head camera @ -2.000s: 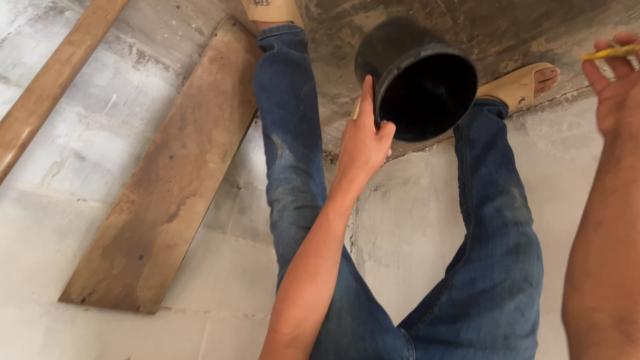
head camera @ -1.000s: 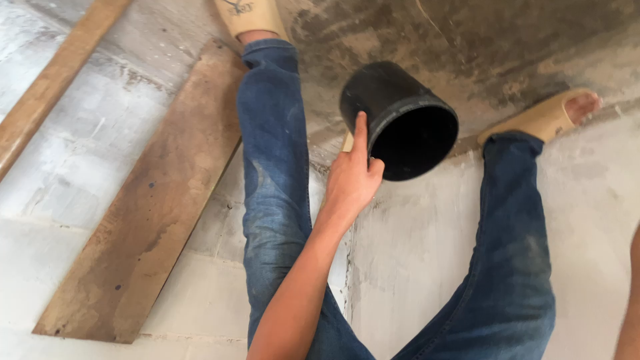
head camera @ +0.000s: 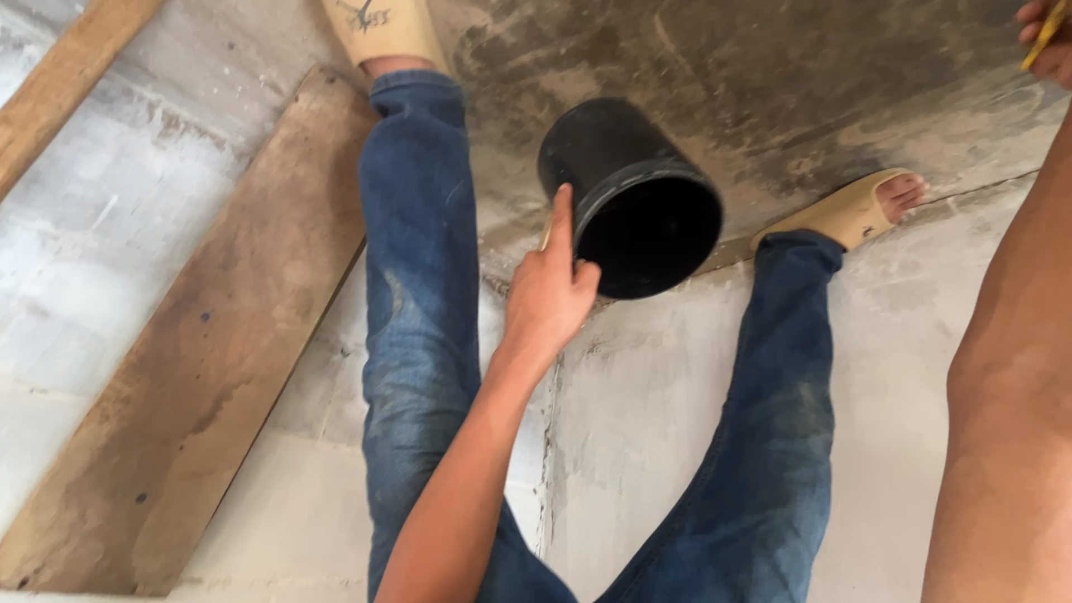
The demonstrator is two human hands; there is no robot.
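A black round plastic bucket (head camera: 599, 155) is tilted, with its dark opening toward me; what is inside cannot be seen. My left hand (head camera: 548, 289) is at the left side of its rim, with the index finger laid along the outer wall and the thumb by the opening. A narrow pale strip shows beside that index finger, too little of it to name. At the top right corner, my right hand (head camera: 1047, 46) holds a thin yellow pencil-like stick (head camera: 1044, 35); part of this hand is cut off by the frame edge.
A wide stained wooden board (head camera: 193, 335) leans at the left, near a wooden pole (head camera: 71, 79). My legs are spread around the bucket, in tan slides (head camera: 837, 213). Pale block wall (head camera: 645, 402) meets the dark stained floor (head camera: 754, 92).
My right hand with the yellow stick was out of view one second ago and is back at the top right. My left hand stays at the bucket's rim.
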